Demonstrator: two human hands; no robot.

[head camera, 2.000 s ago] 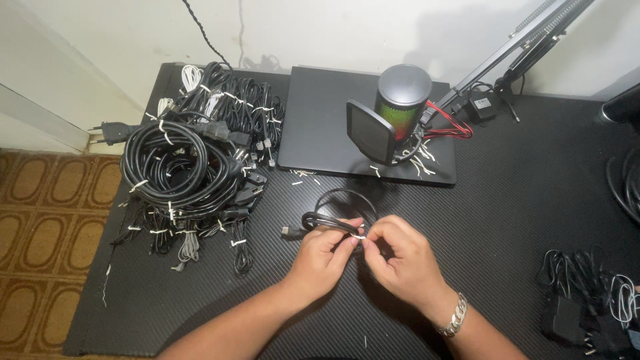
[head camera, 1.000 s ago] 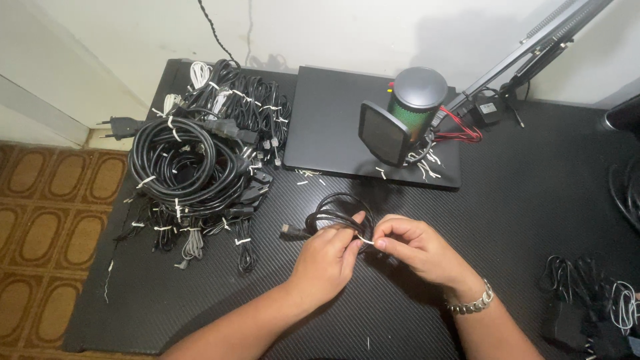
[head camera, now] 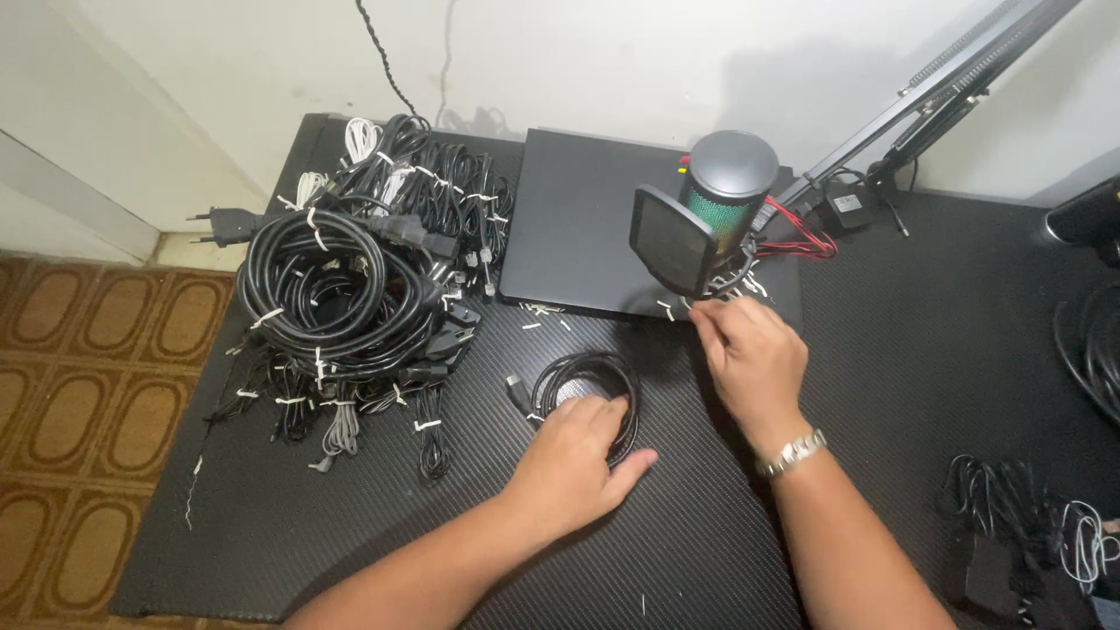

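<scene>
A coiled black cable (head camera: 632, 385) with a metal-tipped plug lies on the black textured desk, a white tie around it near the plug. My left hand (head camera: 577, 455) rests over the coil, fingers on its loops and thumb outside it. My right hand (head camera: 751, 359), with a metal bracelet at the wrist, is at the front edge of a closed black laptop (head camera: 586, 219). Its fingertips are pinched beside short white ties (head camera: 748, 282) lying on the lid below the microphone; whether they hold one cannot be seen.
A pile of tied black cables (head camera: 315, 289) covers the desk's left side. A microphone (head camera: 726, 192) with a pop filter (head camera: 672, 241) hangs over the laptop from a boom arm (head camera: 919, 87). Red wires (head camera: 801, 241) lie behind. More cables and adapters (head camera: 997, 525) sit at the lower right.
My right hand has left the coil and moved up and right to the laptop's edge. My left hand now lies flatter over the coil, which rests on the desk with a white tie around it.
</scene>
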